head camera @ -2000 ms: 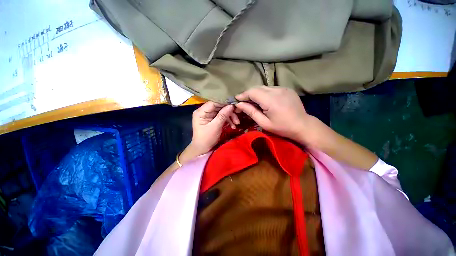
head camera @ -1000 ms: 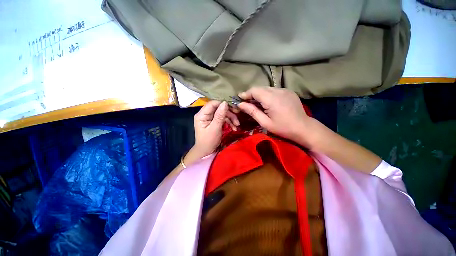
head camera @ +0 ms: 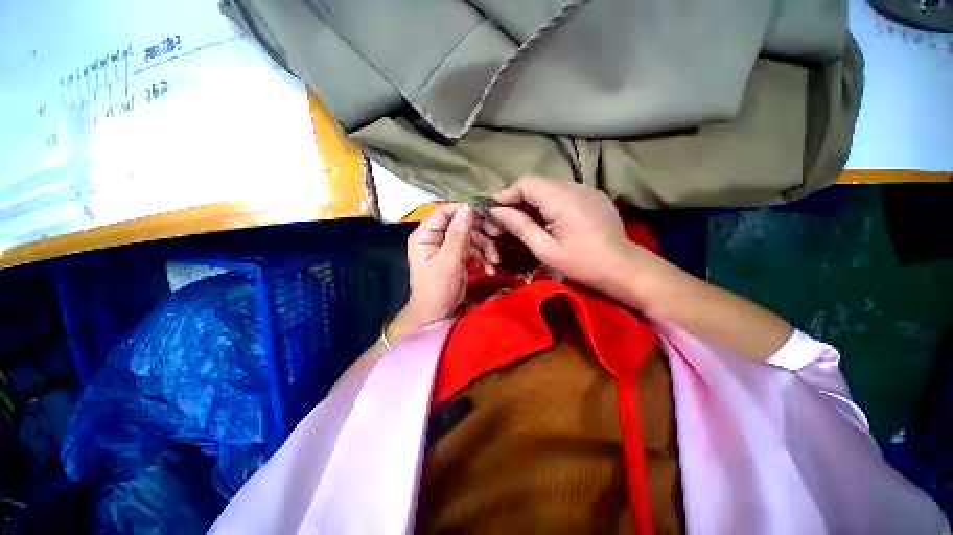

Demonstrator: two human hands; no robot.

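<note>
The khaki garment (head camera: 617,78) lies folded over the table's front edge, greyer cloth on top and olive-brown cloth below. An overlocked edge runs diagonally across it. My left hand (head camera: 443,256) pinches the garment's near edge between thumb and fingers. My right hand (head camera: 570,232) pinches the same edge just to the right, its fingertips almost touching my left ones. A tiny dark piece (head camera: 484,203) shows between the fingertips; what it is cannot be told.
The white table (head camera: 209,146) has yellow-brown edging and handwritten marks at the left. A blue crate (head camera: 274,350) with a blue plastic bag (head camera: 172,366) stands below it at the left. A dark object (head camera: 920,10) lies at the top right. Green floor shows at the right.
The garment and table sit slightly further right in the view. My fingertips have shifted slightly on the edge, and the small dark piece shows more than in the oldest frame.
</note>
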